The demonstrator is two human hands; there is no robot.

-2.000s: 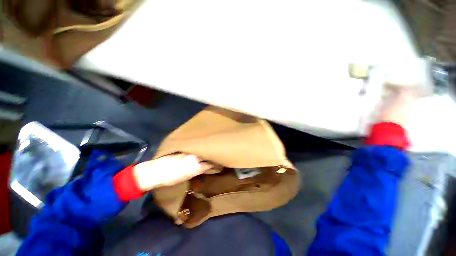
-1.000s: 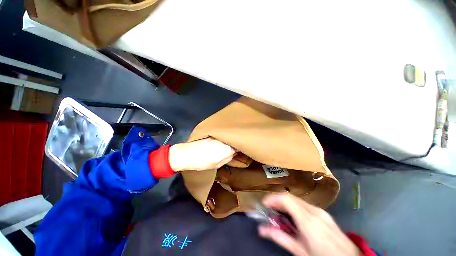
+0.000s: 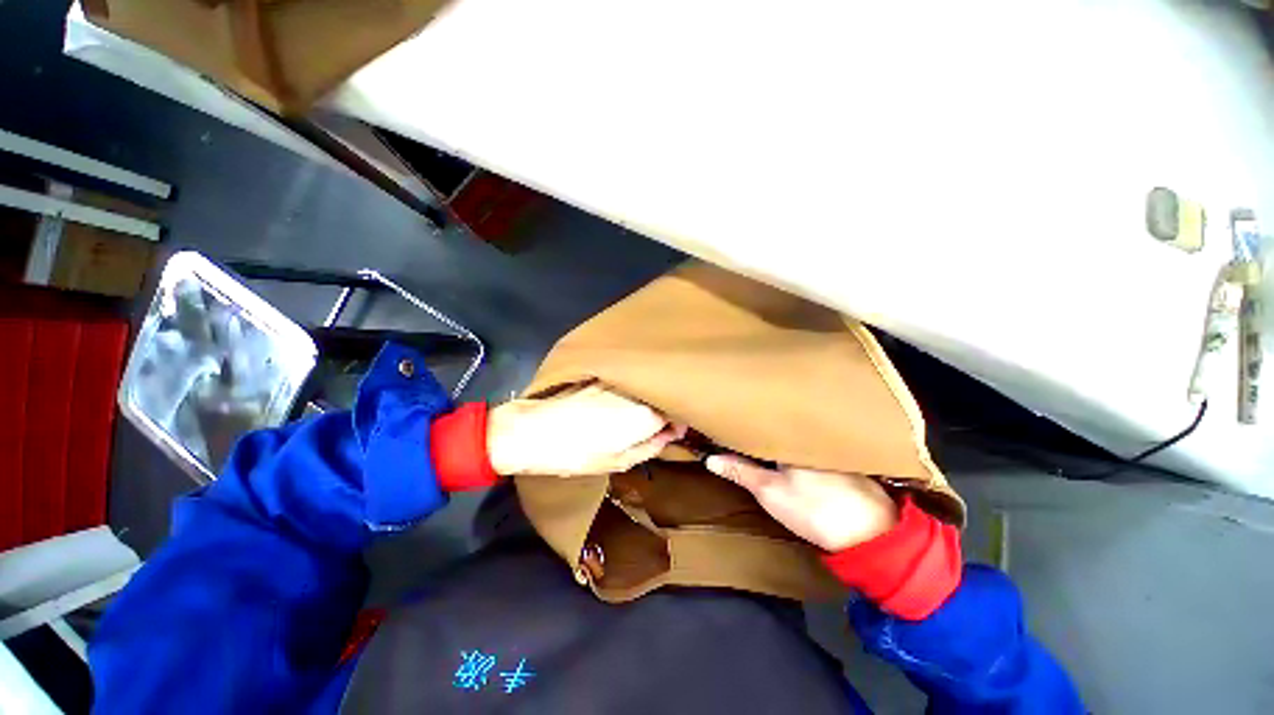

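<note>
A tan tote bag (image 3: 699,335) lies on my dark-aproned lap against the table edge, its mouth open towards me and its darker interior showing. My left hand (image 3: 594,430) reaches over the mouth, fingertips pinching a part inside. My right hand (image 3: 822,506) is inside the mouth, close to the left fingertips. A thin dark tip shows at its fingers, likely the thread snips, mostly hidden by the hand. A gold ring (image 3: 594,556) shows at the near left inside end of the mouth.
White-covered table (image 3: 782,140) ahead holds a grey-yellow block (image 3: 1174,218), slim patterned pen-like tools (image 3: 1248,328) and a black cord (image 3: 1153,455). Another brown bag (image 3: 280,42) lies far left. A metal stool (image 3: 217,366) and red crate (image 3: 63,419) stand left.
My right hand went from the table to the front of the bag with red-gripped snips, then into the mouth beside my left hand. The left hand stays at the bag.
</note>
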